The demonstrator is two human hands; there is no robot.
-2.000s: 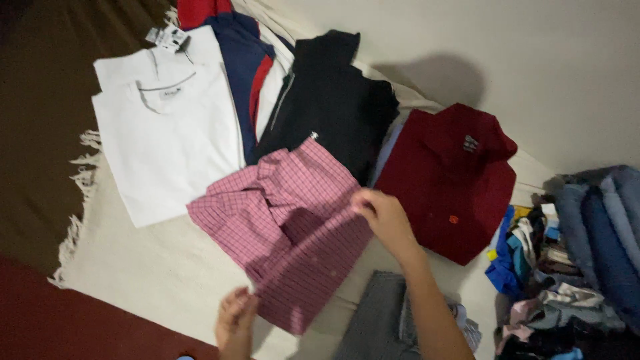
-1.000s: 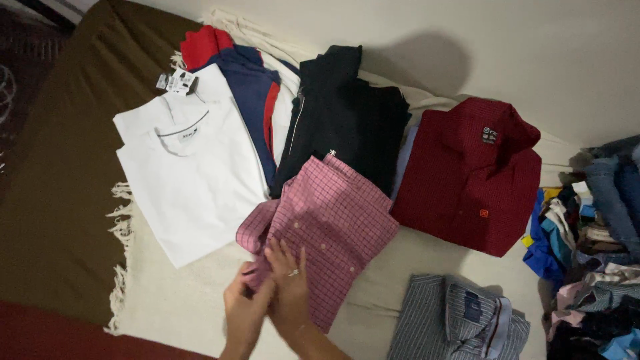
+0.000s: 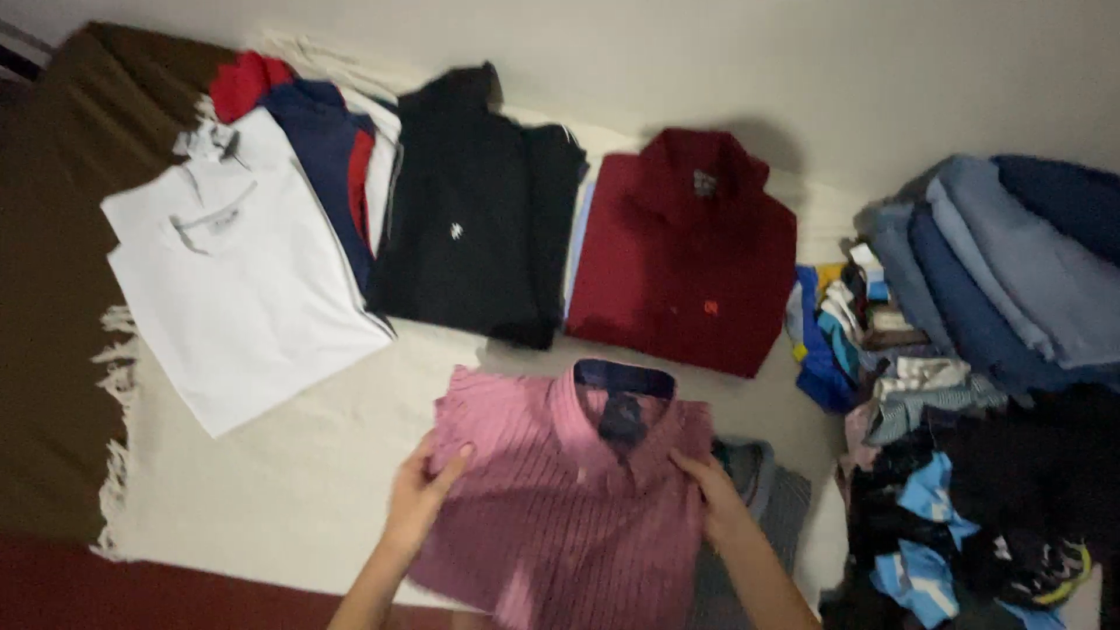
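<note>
A folded pink checked shirt (image 3: pixel 560 490), collar up and dark inside the neck, is held between my two hands near the bottom middle. My left hand (image 3: pixel 424 490) grips its left side, thumb on top. My right hand (image 3: pixel 713 499) grips its right side below the shoulder. Partly behind my right arm lies a folded grey striped shirt (image 3: pixel 783 499). Above the pink shirt are a folded black shirt (image 3: pixel 472 227) with a small white emblem and a folded dark red collared shirt (image 3: pixel 682 254). A folded white T-shirt (image 3: pixel 262 306) lies at the left.
Navy and red garments (image 3: pixel 319 149) lie behind the white T-shirt. Folded jeans (image 3: pixel 989 262) are stacked at the right, with small mixed clothes (image 3: pixel 831 341) and a dark heap (image 3: pixel 989 490) beside them. A cream fringed cloth (image 3: pixel 262 499) covers part of a brown surface (image 3: pixel 52 306).
The pink shirt lay beside the black shirt with its sleeve and side being folded in; now it is folded, turned collar up and held at both sides. My hands have moved apart.
</note>
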